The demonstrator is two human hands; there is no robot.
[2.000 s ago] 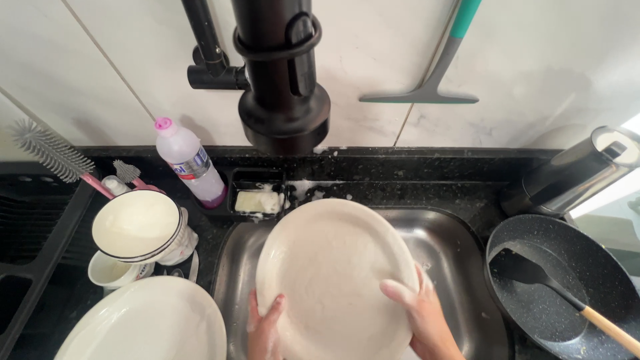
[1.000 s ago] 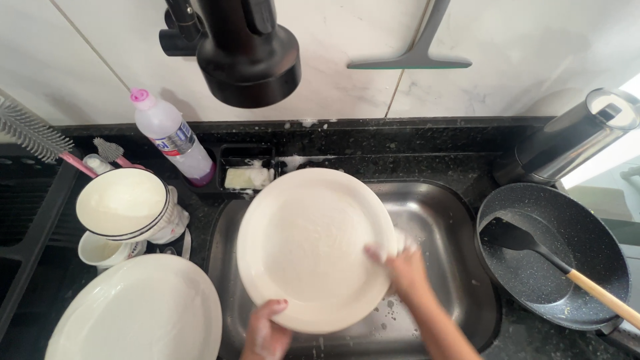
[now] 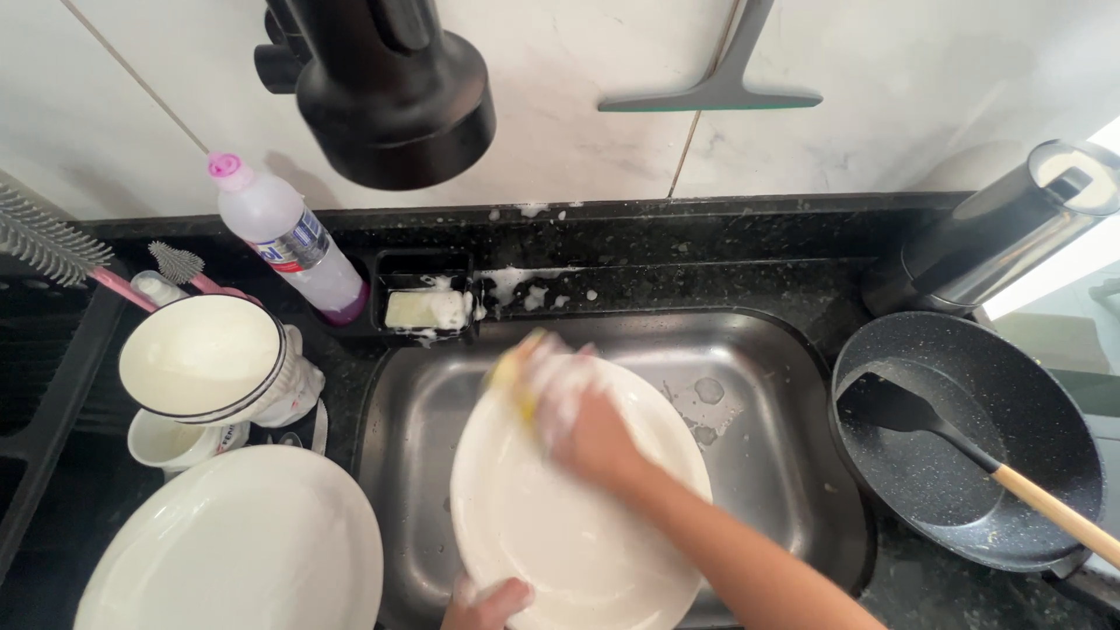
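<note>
A white oval plate (image 3: 595, 534) is tilted over the stainless steel sink (image 3: 779, 437). My left hand (image 3: 488, 604) grips its lower left rim, thumb on the upper face. Blurred by motion, my right hand (image 3: 577, 411) is covered in suds and presses a yellow sponge (image 3: 516, 376) to the plate's upper left rim. Behind the sink, a foamy bar of soap (image 3: 424, 310) lies in a black caddy (image 3: 382, 293), beside a bottle with a pink cap (image 3: 289, 236).
A second white plate (image 3: 236, 551), stacked bowls (image 3: 201, 354) and a cup (image 3: 171, 442) stand on the left. At right are a speckled frying pan (image 3: 1032, 420) with a spatula (image 3: 901, 407) and a dark cylindrical container (image 3: 971, 236). A black faucet (image 3: 398, 114) overhangs the back.
My right hand has moved from the plate's right side to its upper left rim, where a yellow sponge now shows. My left hand stays at the lower left rim.
</note>
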